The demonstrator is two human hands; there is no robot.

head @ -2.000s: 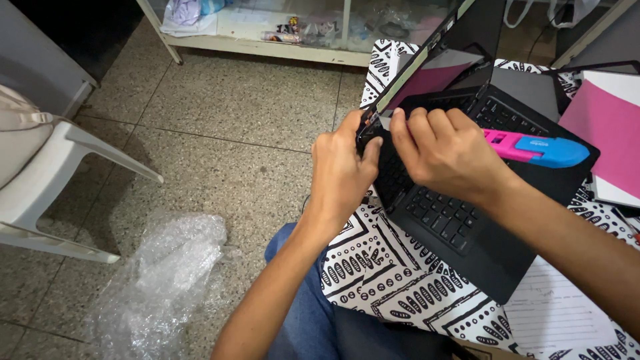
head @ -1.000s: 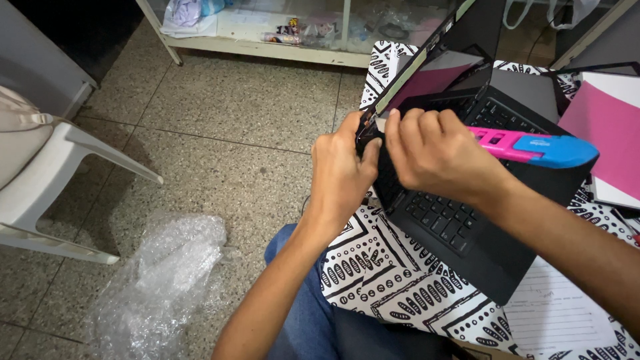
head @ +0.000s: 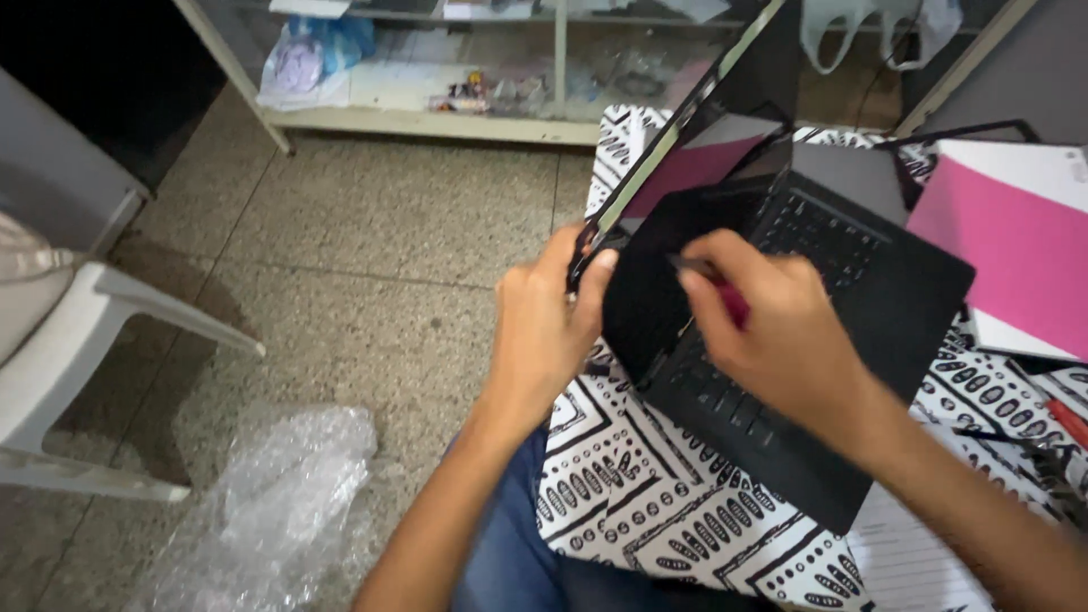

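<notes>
A black laptop [head: 901, 340] lies open at an angle on a black-and-white patterned cloth [head: 629, 501]. Its raised screen [head: 705, 161] reflects something pink, and a pale strip with exposed parts runs along the screen's edge. My left hand [head: 552, 314] grips the lower corner of that screen edge, thumb on the inner side. My right hand [head: 765, 323] is over the keyboard, closed around a pink-handled tool [head: 733, 304] whose dark, blurred tip points toward the screen. Most of the tool is hidden in my fingers.
A pink and white folder or notebook [head: 1011, 246] lies right of the laptop, with a lined sheet of paper [head: 909, 544] below. A white plastic chair [head: 93, 340] stands at left, clear plastic wrap [head: 289, 501] lies on the floor, and a glass-fronted cabinet [head: 442, 123] stands behind.
My right hand has moved away from the screen edge, and the pink and blue tool is now mostly hidden inside its grip. My left hand remains on the screen corner.
</notes>
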